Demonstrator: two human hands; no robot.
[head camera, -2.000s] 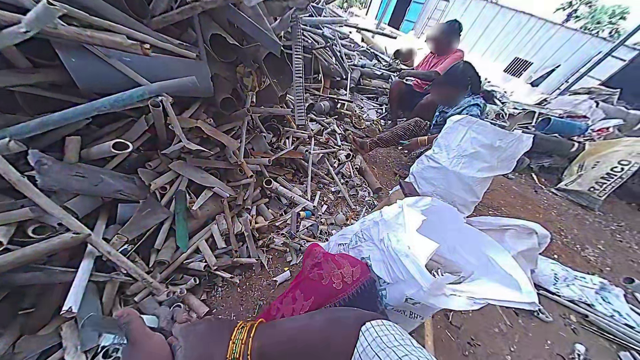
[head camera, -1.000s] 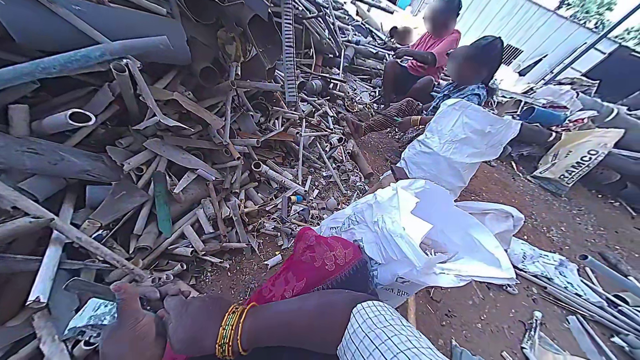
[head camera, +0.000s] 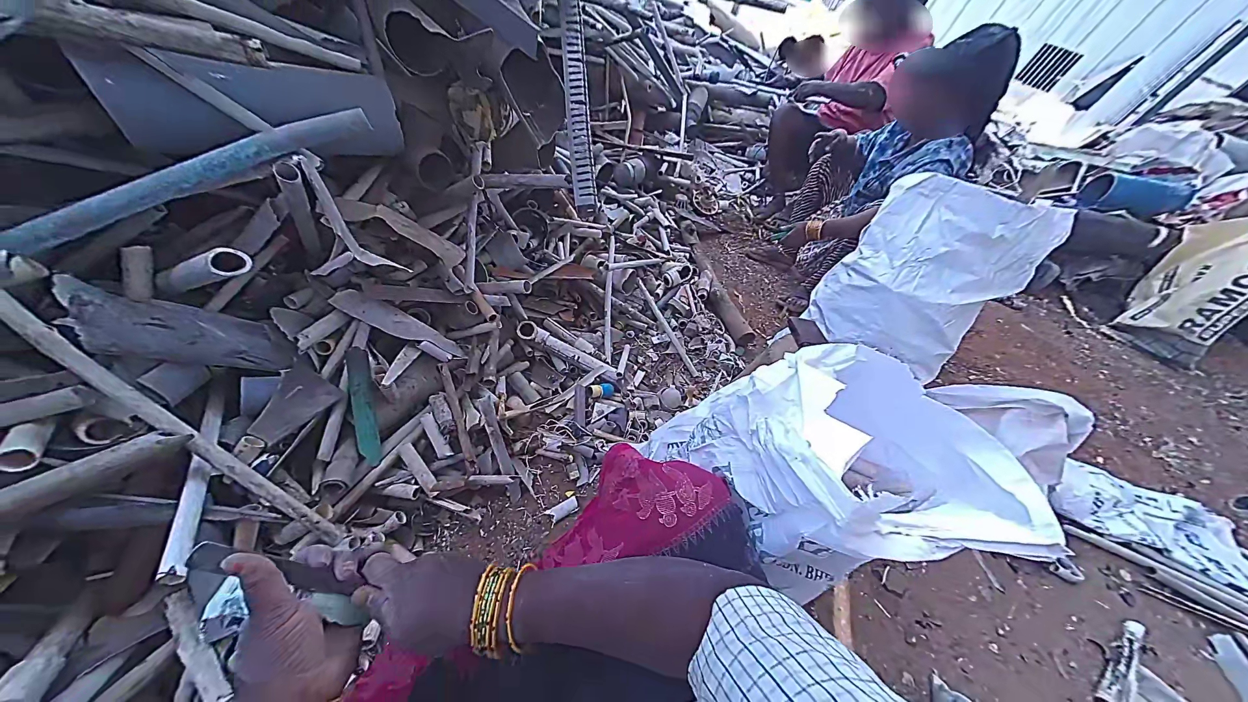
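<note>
At the lower left my two hands are together. My right hand (head camera: 405, 595), with yellow and red bangles at the wrist, is closed round one end of a dark flat strip (head camera: 278, 568); whether it is a blade or a scrap cannot be told. Under the strip, my left hand (head camera: 288, 629) has its thumb raised and a grey-green curved piece (head camera: 336, 609) against its palm and fingers. Its lower part is cut off by the frame edge. Beside the hands rises a heap of broken plastic pipes (head camera: 380, 312). Pink patterned cloth (head camera: 648, 502) covers my leg.
A white woven sack (head camera: 858, 448) lies open right of my leg. Beyond it a person in a blue patterned top (head camera: 912, 161) sits with another white sack (head camera: 936, 253), near a person in pink (head camera: 863, 78). A printed sack (head camera: 1194, 292) and a blue pipe (head camera: 1136, 193) are at right.
My two hands stay close together at the lower left. The dark strip, seen jutting left past my left thumb a second ago, now lies behind the thumb.
</note>
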